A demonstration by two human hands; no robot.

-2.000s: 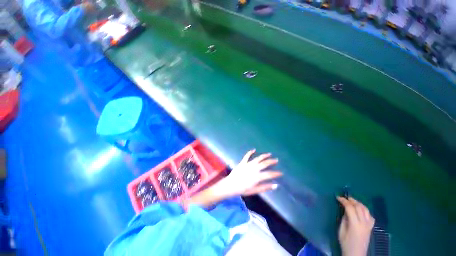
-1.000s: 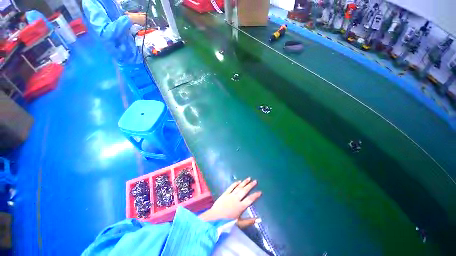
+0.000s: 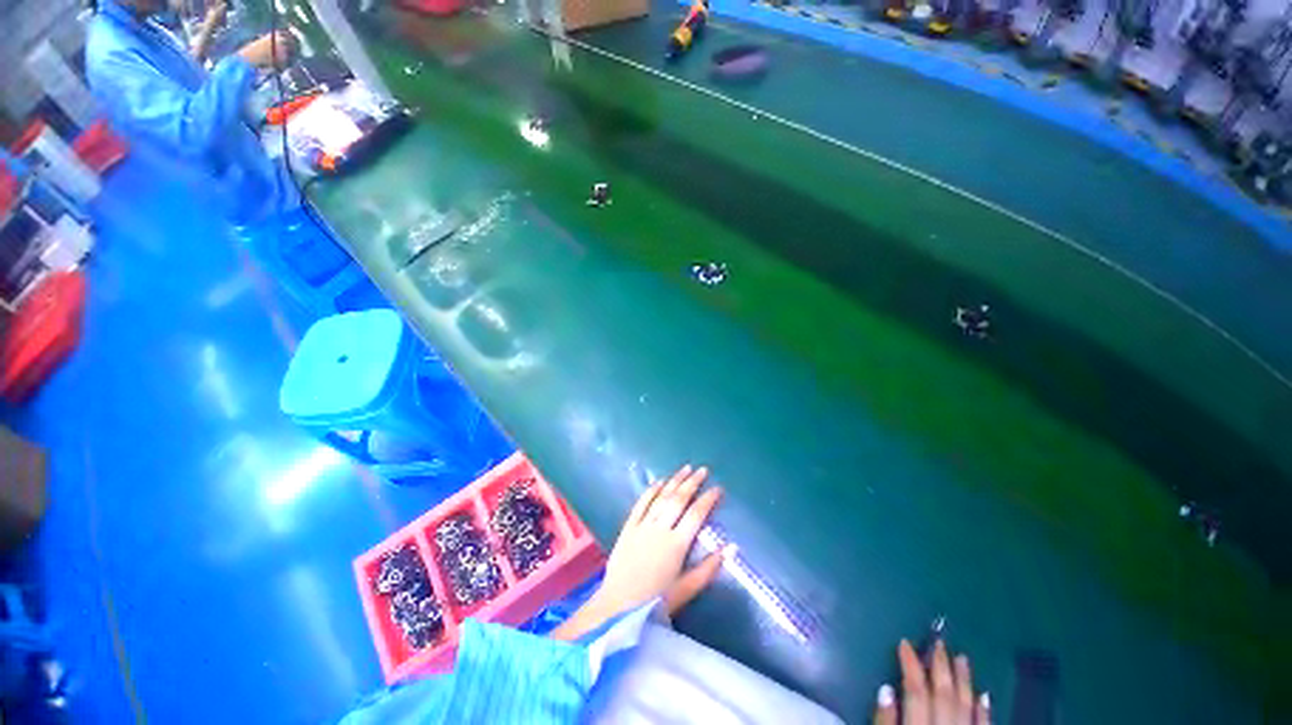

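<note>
My left hand (image 3: 660, 544) lies palm down at the bench's near edge, its fingers slightly apart and its thumb beside a shiny pale strip (image 3: 768, 592). My right hand (image 3: 932, 688) is at the bottom edge, mostly cut off, with its fingers on the bench. A small dark tip, possibly tweezers (image 3: 938, 629), shows just beyond its fingertips; whether it is gripped is unclear. A dark pad strip (image 3: 1036, 686) lies right of that hand. Several small dark and silver modules, one of them nearer the middle (image 3: 973, 320), lie spaced along the green bench (image 3: 794, 425).
A red-pink divided tray (image 3: 588, 558) with piles of modules (image 3: 465, 555) stands at the left below the bench edge. A blue stool (image 3: 344, 366) is beyond it. A person in blue (image 3: 163, 99) works at the upper left. An orange-black tool (image 3: 687, 29) lies at the far side.
The view has swung about. My left hand has come down from spread fingers to the bench edge. My right hand, out of view a second ago, shows again. The shiny strip is more exposed.
</note>
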